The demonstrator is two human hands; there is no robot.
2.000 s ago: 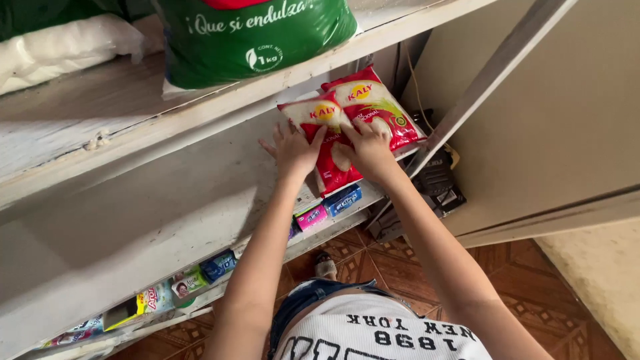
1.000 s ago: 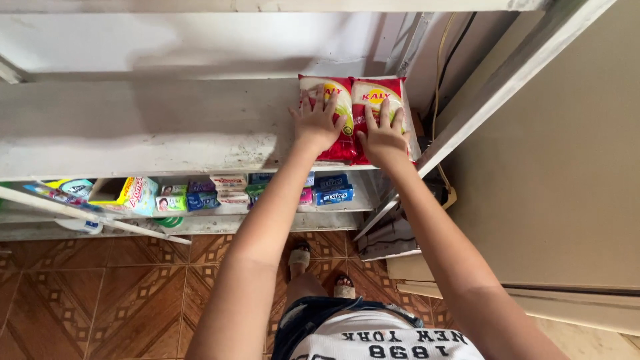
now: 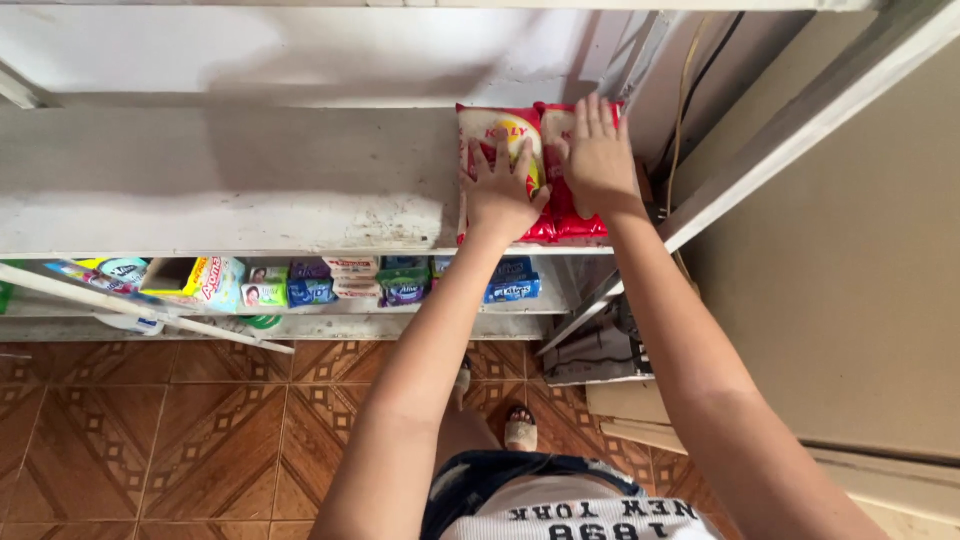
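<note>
Two red and white plastic bags of Kaly, their contents hard to tell, lie side by side at the right end of a white shelf [image 3: 315, 180]. My left hand [image 3: 504, 187] rests with spread fingers on the left bag [image 3: 480, 120]. On the right bag [image 3: 577, 225] lies my right hand [image 3: 598, 161], palm down and tilted, fingers nearly together. Neither hand grips anything. The hands cover part of both bags' fronts.
Below, a lower shelf holds soap packs [image 3: 405, 286], blue packs [image 3: 514, 289] and an open yellow box [image 3: 176, 276]. A white metal post [image 3: 780, 131] slants at the right, beside hanging cables [image 3: 686, 112] and a beige panel [image 3: 840, 262].
The bags overlapped at an angle two seconds ago and now lie straight, side by side. My right hand has shifted toward the right bag's outer edge. The view has moved markedly.
</note>
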